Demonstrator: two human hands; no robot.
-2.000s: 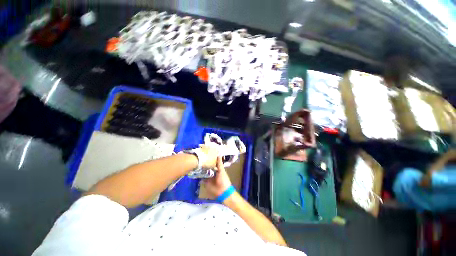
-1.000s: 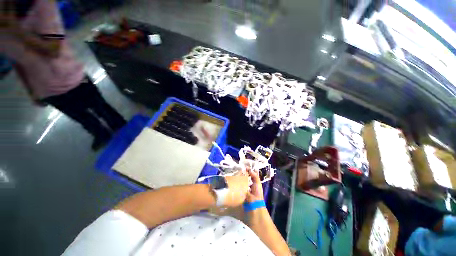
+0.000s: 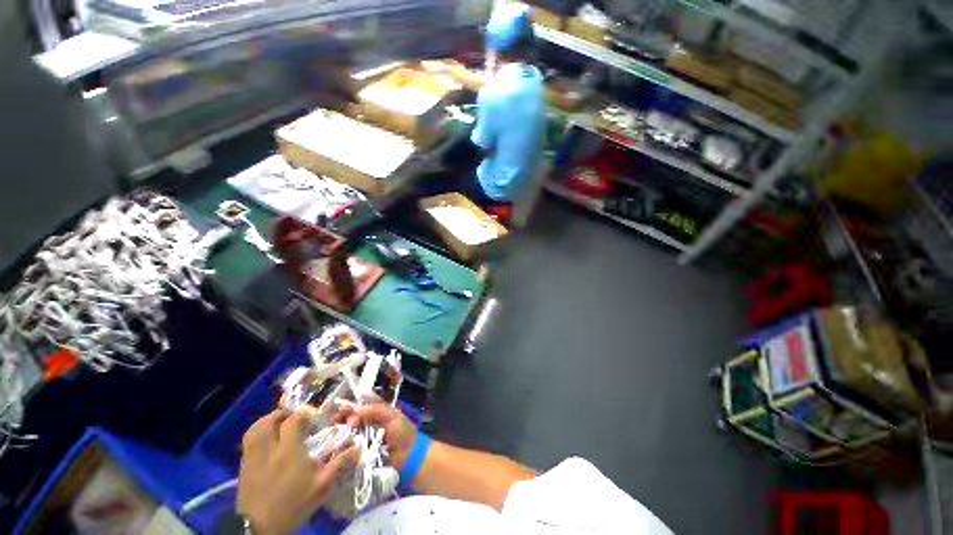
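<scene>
Several open white power adapter units [image 3: 340,366] with bundled white cords are held together in front of me, above a blue bin. My left hand [image 3: 280,465] holds the bundle from the left, its fingers on the cords. My right hand [image 3: 389,426], with a blue wristband, grips it from the right. The hands partly hide the units and cords. More units with hanging cords [image 3: 115,272] lie in a mass on the black cabinet at the left, beside an orange-red tag [image 3: 61,363].
Blue bins [image 3: 99,460] stand below, at lower left. A green bench [image 3: 413,313] holds a dark red-brown box [image 3: 314,261] and cables. Cartons [image 3: 345,146] stand behind it. A person in light blue [image 3: 512,125] is by shelving. A loaded trolley [image 3: 805,381] is on the grey floor at right.
My view has turned right, so the cabinet and bins have shifted left and the trolley and shelving now show. The units remain in my hands; my left hand has spread over their cords.
</scene>
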